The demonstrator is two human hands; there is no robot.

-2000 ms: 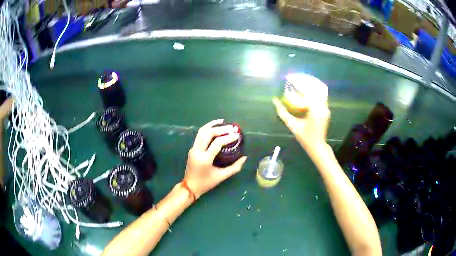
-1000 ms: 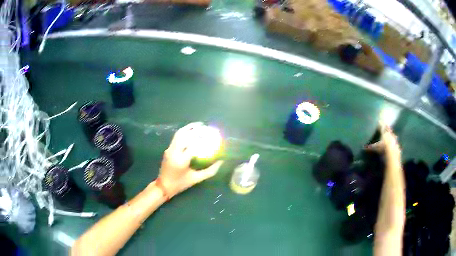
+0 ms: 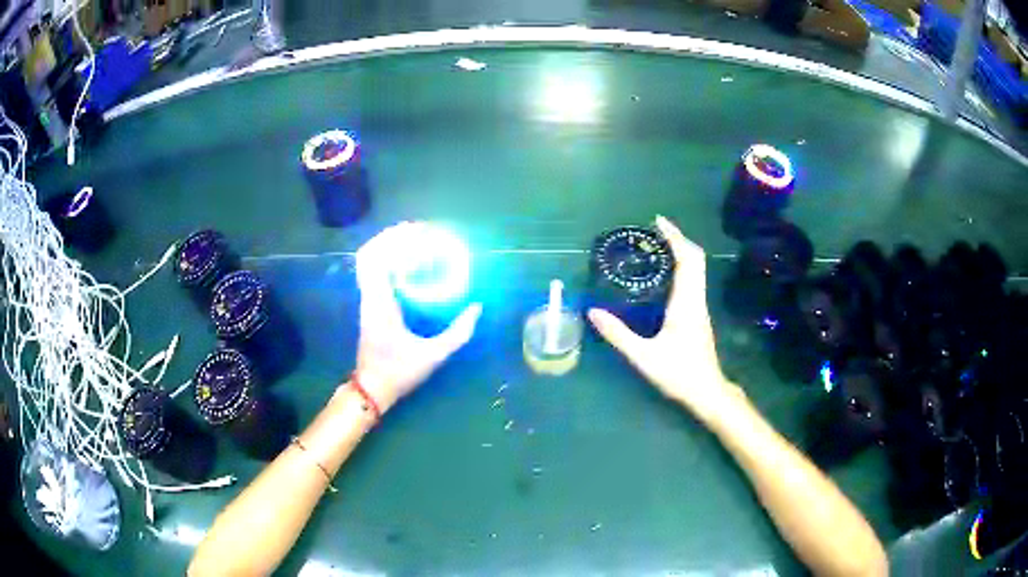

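My left hand (image 3: 395, 338) is around a lit speaker unit (image 3: 423, 265), whose white-cyan glare hides its top and some of my fingers. My right hand (image 3: 682, 327) is around an unlit black speaker unit (image 3: 634, 265) with a ring of pale dots on its top. Between my hands stands a small clear bottle (image 3: 552, 347) with yellowish liquid and a white upright stick. A unit with a glowing ring (image 3: 338, 180) stands upright behind my left hand. Another lit unit (image 3: 761, 186) stands beyond my right hand.
Several dotted-face units (image 3: 237, 304) stand at left beside tangled white cables (image 3: 68, 304). A clear bowl (image 3: 73, 496) lies at lower left. A dark cluster of housings (image 3: 902, 361) fills the right. The green bench (image 3: 541, 473) has a pale rail (image 3: 473, 40) behind.
My right hand has come back from the right-hand cluster to the middle and now holds a dotted unit. My left hand still holds a lit unit, its glare now cyan. The camera view has shifted.
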